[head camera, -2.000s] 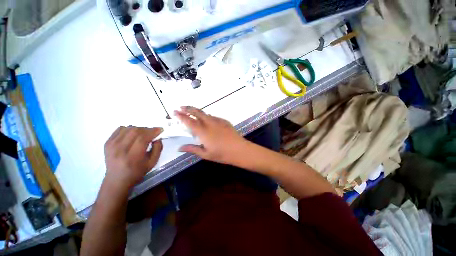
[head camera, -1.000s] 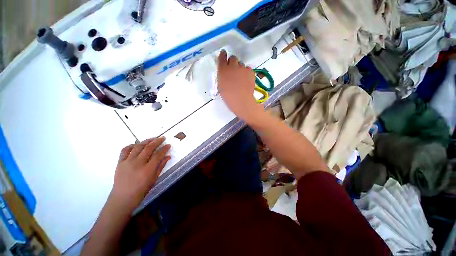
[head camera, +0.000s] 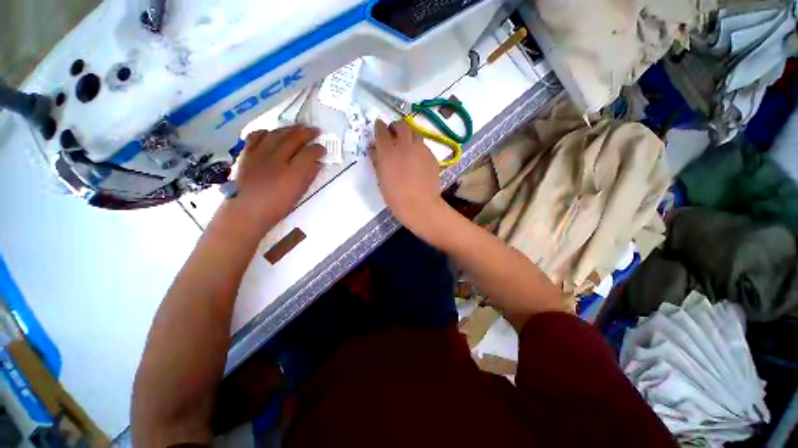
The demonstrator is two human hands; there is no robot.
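Note:
Small white printed labels (head camera: 357,133) lie in a loose group on the machine bed, under the arm of the white and blue sewing machine (head camera: 262,52). My right hand (head camera: 407,171) is at their right edge, fingertips touching or just over them. My left hand (head camera: 278,171) reaches beside the needle area with its fingertips at a white printed label (head camera: 331,149). Whether either hand grips a label is too blurred to tell. Scissors with yellow and green handles (head camera: 437,131) lie right of the labels. The needle area (head camera: 206,175) is partly hidden by my left hand.
A brown tab (head camera: 285,246) lies near the table's front edge (head camera: 328,262). A wooden-handled tool (head camera: 507,44) lies at the far right of the bed. Beige cloth (head camera: 569,201) is heaped right of the table. Fanned white pieces (head camera: 696,367) lie at the lower right.
My left hand has moved from the table's front part up to the labels under the machine arm. My right hand has shifted down off the scissors, which show more fully. The view has shifted.

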